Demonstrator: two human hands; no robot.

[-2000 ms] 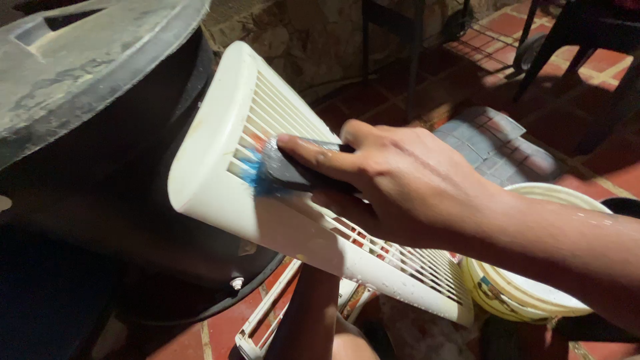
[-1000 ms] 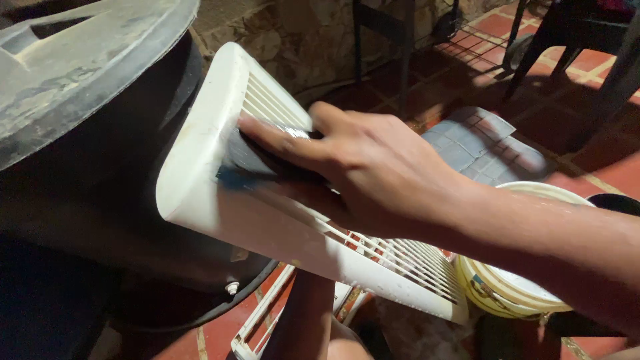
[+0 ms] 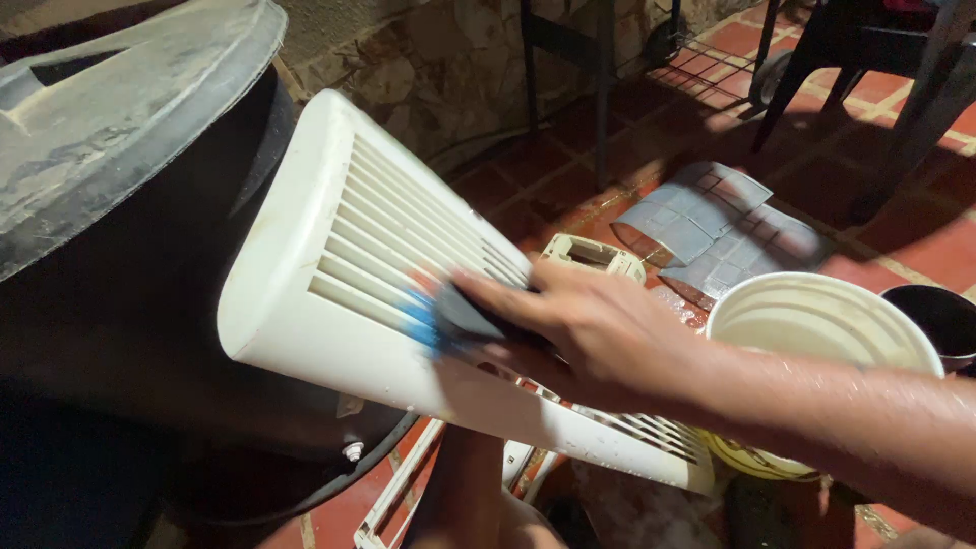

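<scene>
My right hand (image 3: 602,328) grips a dark-handled scrub brush (image 3: 473,313) with blue and orange bristles. The bristles, blurred, press on the slats of a white plastic louvered panel (image 3: 282,305), about halfway along it. Slanting down to the right, the panel is wet with drops along its lower edge. My left arm comes up from the bottom under the panel; the left hand (image 3: 526,526) is mostly hidden behind the panel and the frame's edge, so its grip cannot be told.
A large black barrel (image 3: 137,305) with a grey lid (image 3: 175,99) stands at left. Bluish curved sheets (image 3: 701,213) and a cream plastic part (image 3: 595,255) lie on the red tile floor. At right are a white bucket (image 3: 823,305), a dark pot (image 3: 938,320) and a dark chair (image 3: 862,53). White frame pieces (image 3: 396,488) lie below.
My right hand and the brush have moved down and to the right along the slats, away from the panel's upper left end. The upper slats and the cream part show now.
</scene>
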